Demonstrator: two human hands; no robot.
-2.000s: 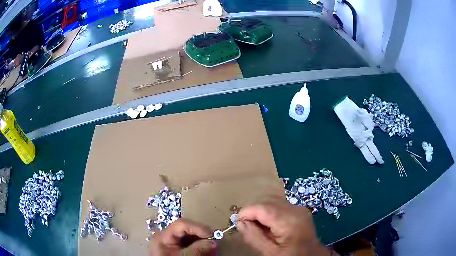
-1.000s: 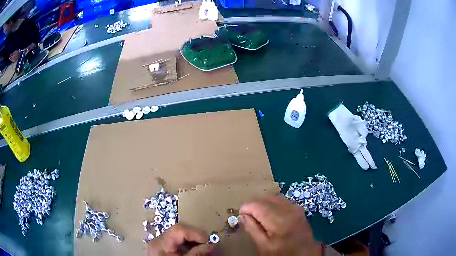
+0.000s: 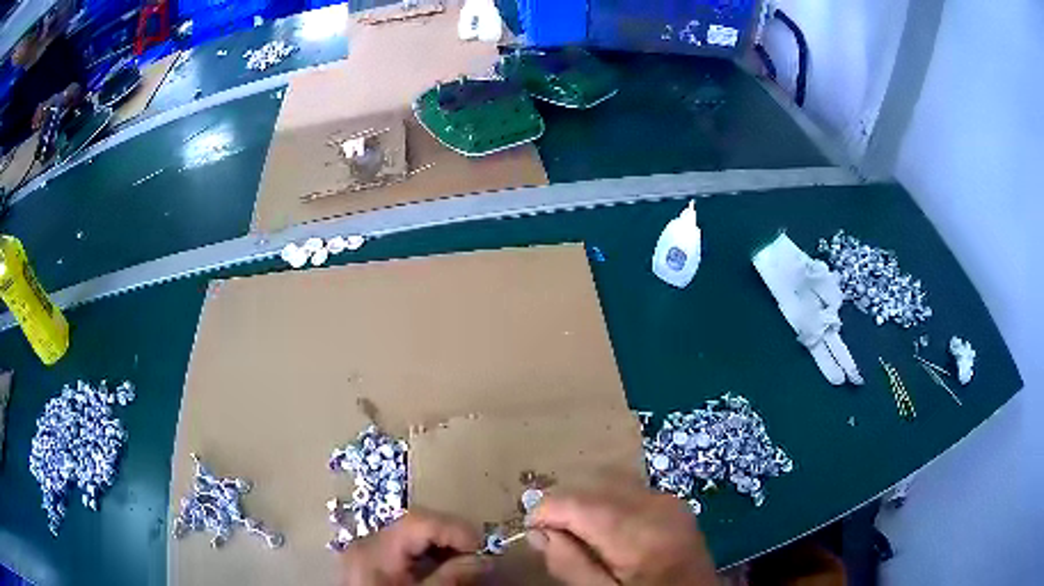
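Observation:
My left hand (image 3: 418, 552) is bare and pinches a small ring-like fitting (image 3: 493, 545) with a dark centre at its fingertips, low over the small cardboard pad (image 3: 458, 458). My right hand (image 3: 624, 536) is bare and pinches a thin pale stick (image 3: 514, 537) whose tip reaches the fitting. The white glue cup (image 3: 532, 499) sits beside the right fingertips, with brown stains behind it. Ring-like fittings (image 3: 372, 486) lie in a pile left of the pad. Cap-like fittings (image 3: 716, 449) lie in a heap right of it. Joined fittings (image 3: 218, 506) lie on the large cardboard's left part.
The large cardboard sheet (image 3: 401, 332) lies under the pad. A glue bottle (image 3: 678, 250), a white glove (image 3: 805, 300) and spare fittings (image 3: 876, 278) are at right. A yellow bottle (image 3: 31, 303) and another heap (image 3: 78, 441) are at left. Green housings (image 3: 479, 117) lie beyond the metal rail (image 3: 458, 208).
The stick tip was on the fitting, then away near the glue cup, and is now at the fitting again. The left hand keeps hold of the fitting. The camera view has shifted slightly.

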